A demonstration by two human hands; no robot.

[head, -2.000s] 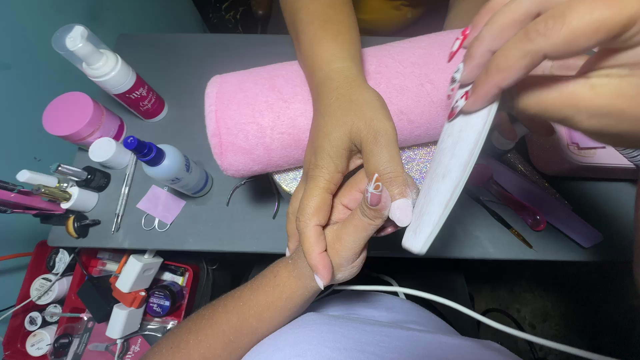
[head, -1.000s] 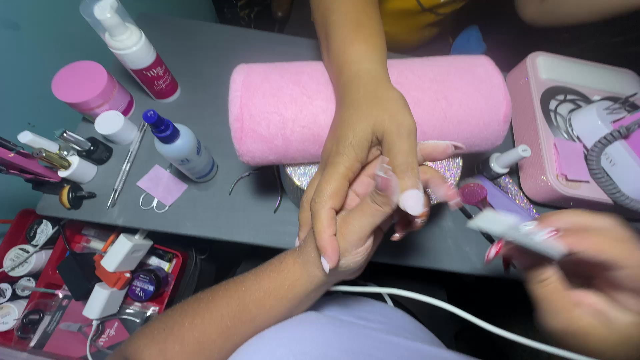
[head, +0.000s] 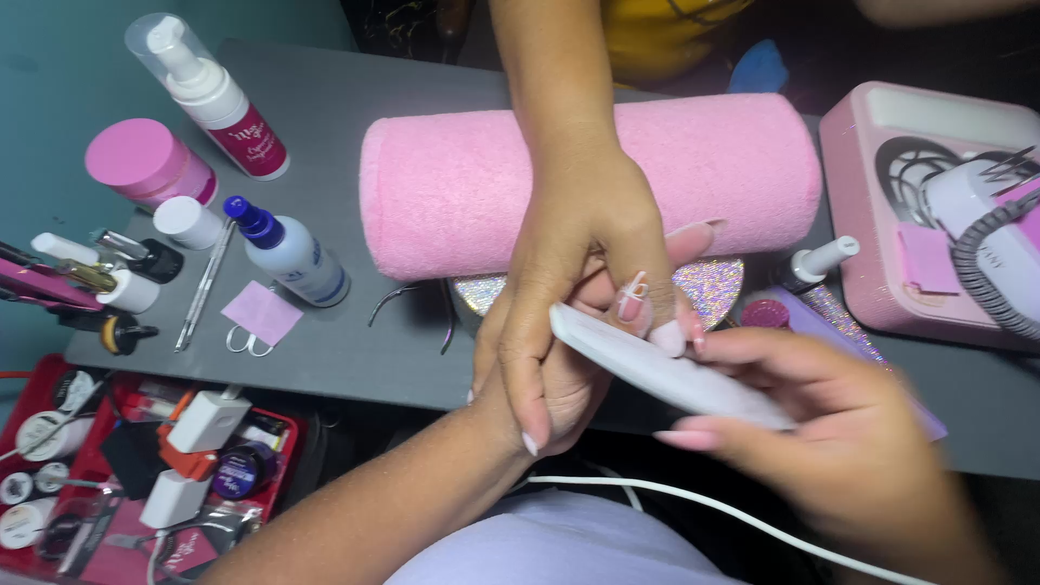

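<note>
My left hand (head: 575, 396) reaches in from the lower left, palm up, and grips the thumb of another person's hand (head: 589, 203). That hand comes down from the top, its fingers lying over my wrist. My thumb has a white bow-like design on its nail. From the lower right, my right hand (head: 821, 406) holds a white nail file (head: 666, 370), slightly blurred. The file slants just below the other person's pale thumbnail (head: 669, 338); whether they touch cannot be told. A pink towel-covered roll (head: 447, 191) lies under the other person's wrist.
At left stand a foam pump bottle (head: 244, 130), a pink jar (head: 146, 158), a blue-capped spray bottle (head: 301, 260) and nail polish bottles (head: 134, 291). A red tray (head: 284, 467) holds jars and plugs. At right is a pink case (head: 869, 280). A white cable (head: 715, 505) crosses below.
My right hand with the file was at the upper right, then low at the right; the file now lies close by the held thumb. My left hand keeps its grip. The view has shifted.
</note>
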